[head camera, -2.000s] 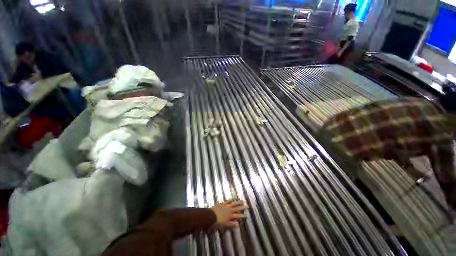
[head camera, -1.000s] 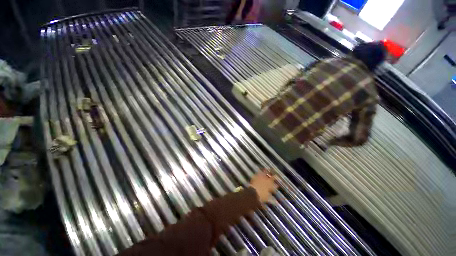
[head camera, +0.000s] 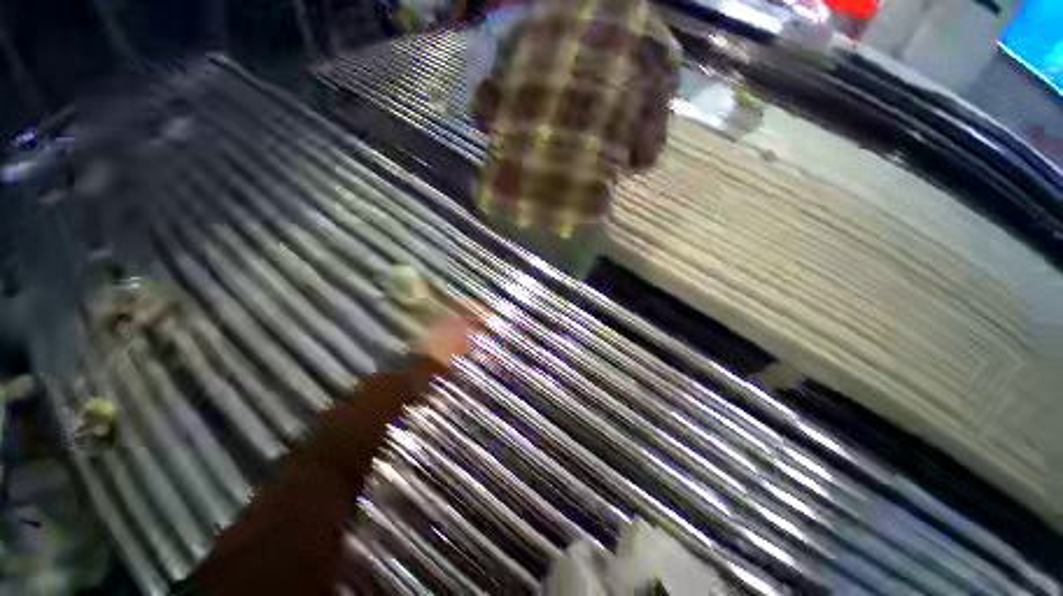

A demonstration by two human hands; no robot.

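A rack of shiny parallel metal tubes [head camera: 606, 437] lies in front of me. My left hand [head camera: 449, 338], at the end of a brown sleeve from the lower left, is low over the middle of the tubes. It is small and blurred; its fingers and any hold cannot be made out. A pale clip-like piece [head camera: 406, 285] lies just beyond it. More small pale pieces [head camera: 98, 417] lie on the tubes at the left. A whitish lumpy thing [head camera: 641, 565] is cut off by the bottom edge; I cannot tell what it is. My right hand cannot be made out.
A person in a plaid shirt [head camera: 571, 116] stands bent beyond my rack, beside a second rack with cream cloth in parallel folds [head camera: 816, 245]. A dark gap runs between the racks. Dark tubes or rails [head camera: 909, 111] lie behind the cloth.
My view has swung right and downward. My left hand now shows further left and higher in the picture, near a clip-like piece. The person in plaid appears more upright and further left.
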